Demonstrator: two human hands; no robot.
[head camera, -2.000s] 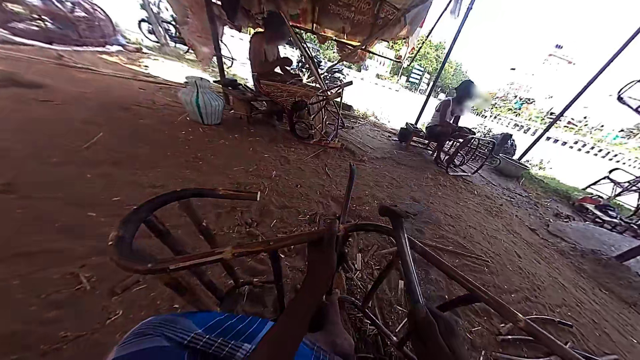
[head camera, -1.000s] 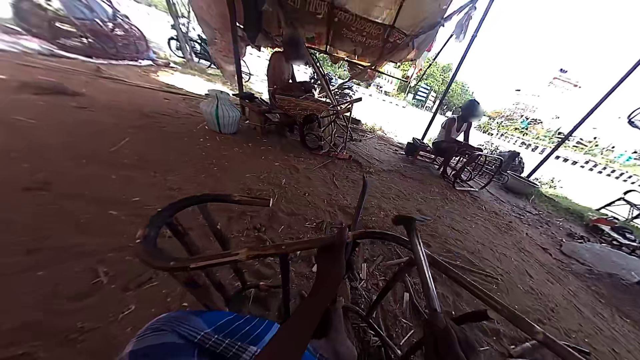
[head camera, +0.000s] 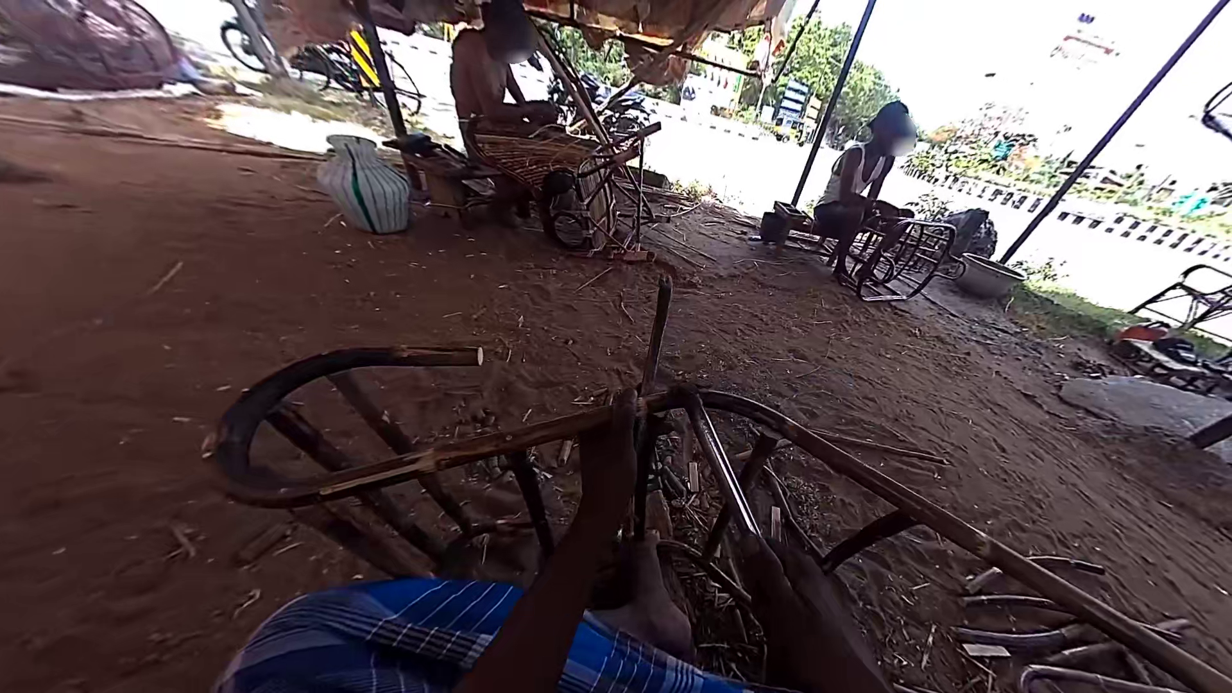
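Note:
A bent cane chair frame (head camera: 380, 476) with curved rails and several slanting struts spans the lower half of the head view. My left hand (head camera: 611, 433) grips its top rail near the centre, where a dark upright pole (head camera: 657, 332) crosses the rail. In my right hand (head camera: 784, 568) is the handle of a hammer (head camera: 717, 457); its head is at the rail, just right of the pole. Whether the head touches the rail or the pole cannot be told. A bare foot (head camera: 650, 597) shows below my left hand, beside blue checked cloth (head camera: 404, 635).
Cut cane pieces (head camera: 1039, 635) lie at lower right, with shavings on the earth floor. Ahead, a person (head camera: 491, 87) sits by cane furniture beside a striped sack (head camera: 366, 188); another person (head camera: 857, 183) sits by a curved frame (head camera: 910, 255). A basin (head camera: 989, 277) and a stone slab (head camera: 1145, 404) are at right.
The hammer's head, above the rail in both earlier frames, is now down at the rail beside the pole. My left hand still grips the rail.

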